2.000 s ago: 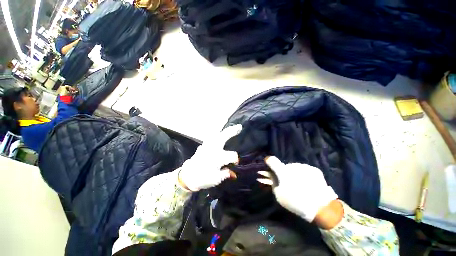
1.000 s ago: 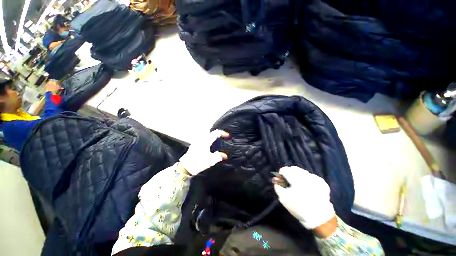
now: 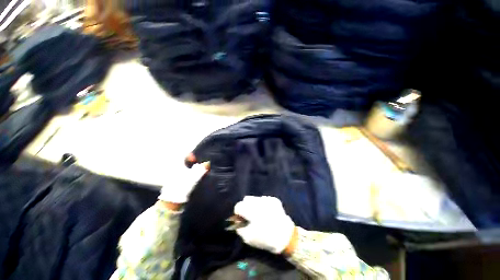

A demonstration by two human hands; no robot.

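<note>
A dark quilted backpack lies on my lap and the white table's edge, its straps running down the middle of the side facing me. The view is motion-blurred. My left hand, in a white glove with bare fingertips, is at the backpack's left edge, with thumb and fingers on that edge. My right hand, also gloved, is closed over the lower middle of the backpack. A small metal tool pokes out of its left side; its exact shape is too blurred to tell.
Dark bags are stacked at the back and another quilted bag lies at lower left. On the right of the white table stand a tan tub with a bottle and metal items, and a wooden stick.
The view has swung right, so things appear further left. My left hand has gone to the backpack's edge. My right hand now shows the metal tool, hidden in the oldest frame, and lies lower on the backpack.
</note>
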